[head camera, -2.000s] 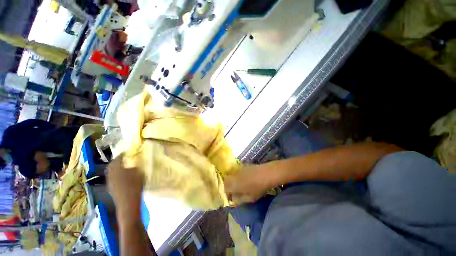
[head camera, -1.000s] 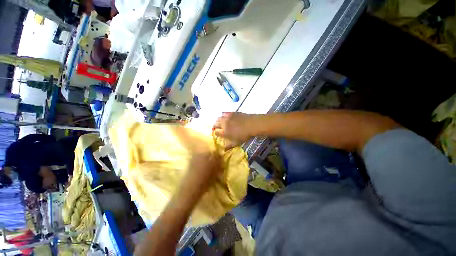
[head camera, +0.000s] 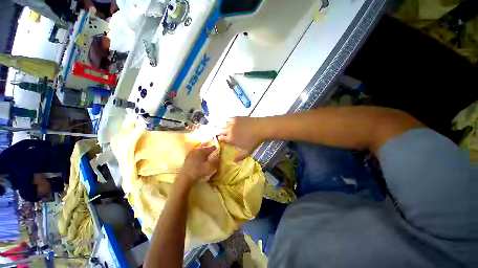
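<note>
A yellow cloth piece (head camera: 162, 157) lies crumpled beside the needle area of the white sewing machine (head camera: 183, 68), partly hanging over the table edge. My left hand (head camera: 202, 163) grips a fold of the cloth at its middle. My right hand (head camera: 242, 135) pinches the cloth right beside it, near the needle area (head camera: 196, 119). The fingertips of both hands are close together at a narrow folded edge. Bright glare and the fingers hide the exact seam, and the cloth's contact with the presser foot cannot be made out.
Blue snips (head camera: 239, 93) and a dark-green-handled tool (head camera: 260, 74) lie on the machine bed. A grey marked strip (head camera: 335, 65) runs along the table's near edge. Clear plastic (head camera: 126, 26) lies behind the machine. Another person in dark clothing (head camera: 36, 162) and more yellow cloth (head camera: 76, 209) are at the left.
Over two seconds, my right hand has moved up towards the needle area with the cloth. My left hand has moved right across the cloth, then up beside my right hand. The view has shifted.
</note>
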